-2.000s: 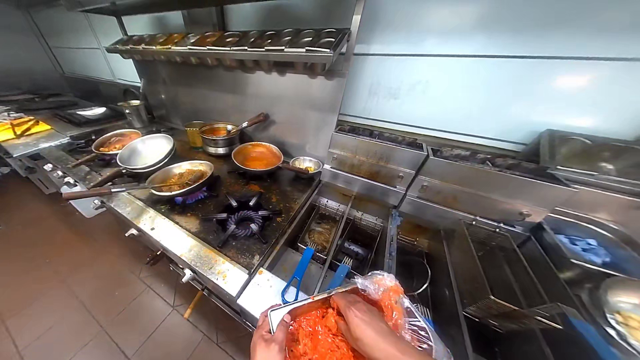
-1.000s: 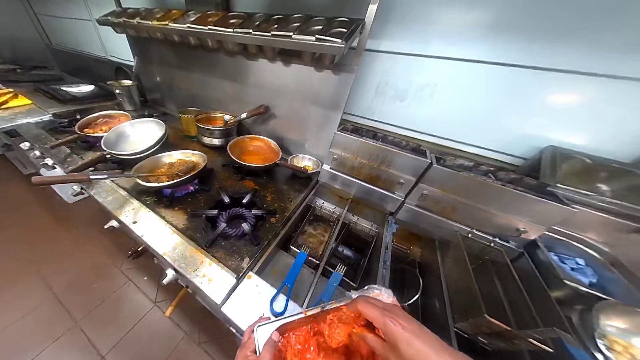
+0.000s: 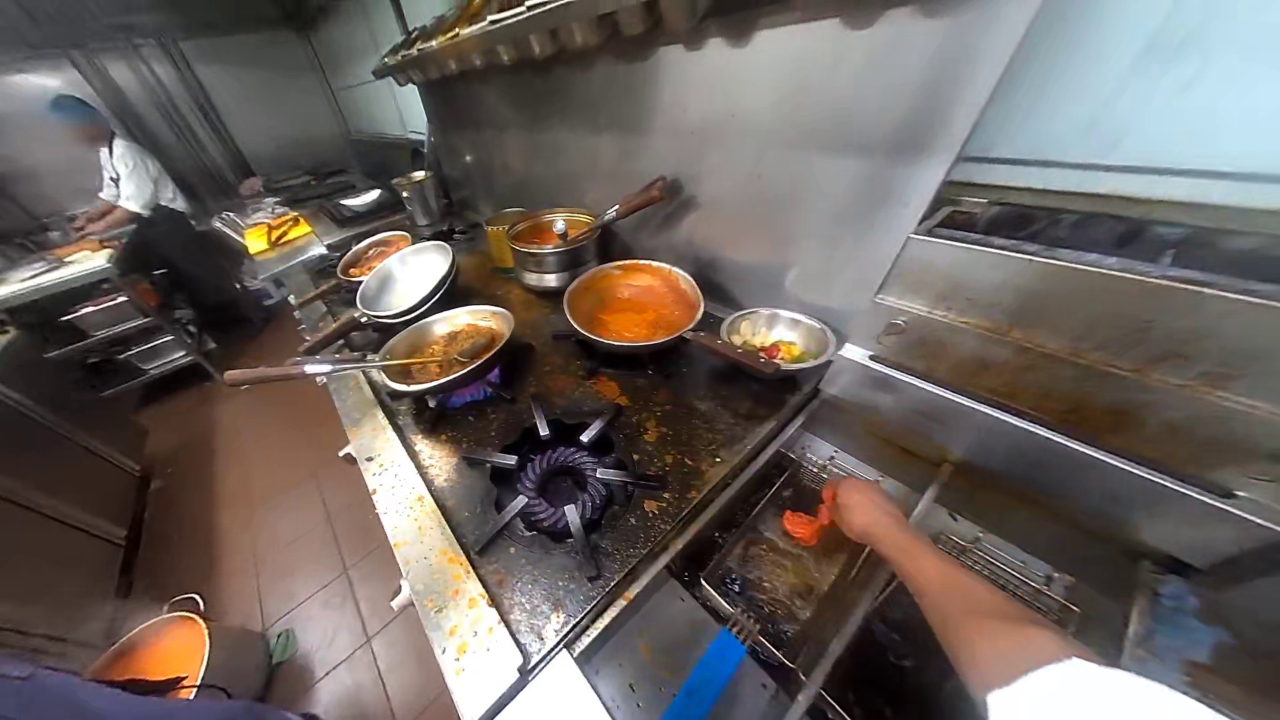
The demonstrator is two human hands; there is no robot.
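My right hand (image 3: 866, 510) reaches over the left fryer basket (image 3: 770, 560) and holds a piece of orange-red coated food (image 3: 806, 524) above the oil. The basket sits in the fryer, its blue handle (image 3: 706, 675) pointing towards me. My left hand is out of sight. To the left of the fryer, an unlit burner (image 3: 560, 482) stands on the stove. A pan of orange sauce (image 3: 634, 303) sits behind it, with a small metal bowl of cut vegetables (image 3: 778, 338) to the right.
A pan of browned food (image 3: 447, 347) with a spoon sits over a blue flame. Behind are stacked pans (image 3: 406, 280) and a saucepan (image 3: 553, 248). A large pot with orange contents (image 3: 160, 655) stands lower left. A person (image 3: 145, 190) works at the far left counter.
My right hand has moved from the tray of orange-red food to over the fryer basket, with a piece in it. The view has swung left; my left hand and the tray are out of sight.
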